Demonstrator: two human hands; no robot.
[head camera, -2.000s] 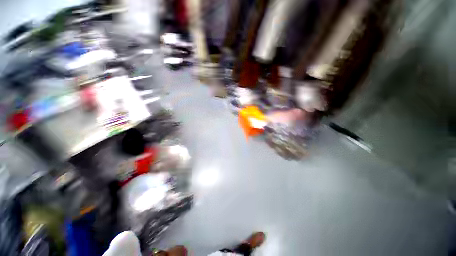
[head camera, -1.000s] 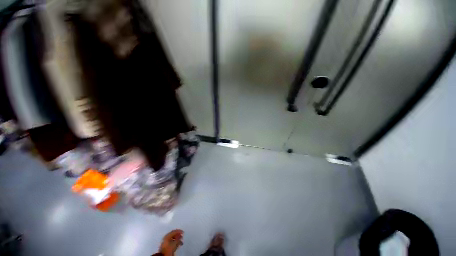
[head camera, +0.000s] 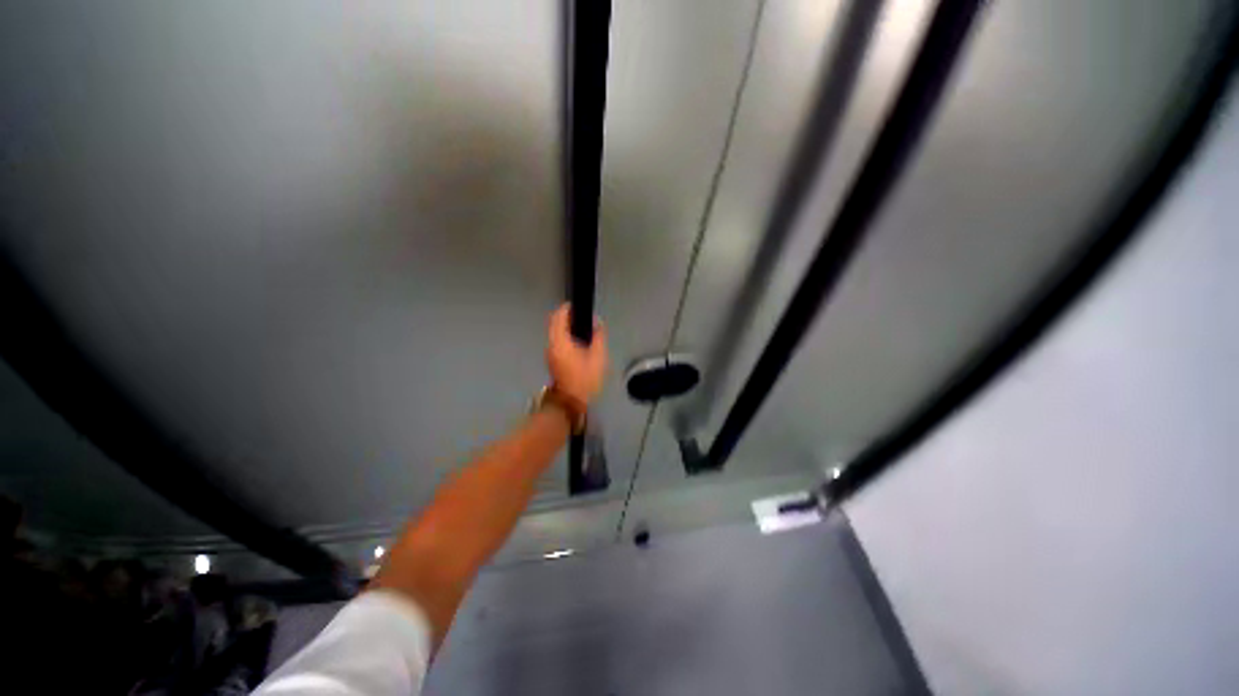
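Observation:
My left hand (head camera: 576, 364) is closed around the lower part of a long black vertical pull handle (head camera: 588, 163) on a frosted glass door (head camera: 367, 272). The forearm comes up from the bottom left, with a white sleeve and something around the wrist. A second long black pull handle (head camera: 842, 252) is on the other door leaf to the right. A dark oval lock (head camera: 663, 378) sits at the seam between the leaves, right of my hand. My right hand is not in view.
Dark frame edges curve down both sides of the door. A pale wall (head camera: 1073, 476) stands at the right. Grey floor (head camera: 679, 625) shows below the door, with a white metal fitting (head camera: 788, 511) at its lower right corner. Dark, unclear items (head camera: 204, 619) lie at the bottom left.
The view has turned from the cloth-filled area to the door and come closer to it. My left arm is now stretched out, and the hand has taken hold of the left handle.

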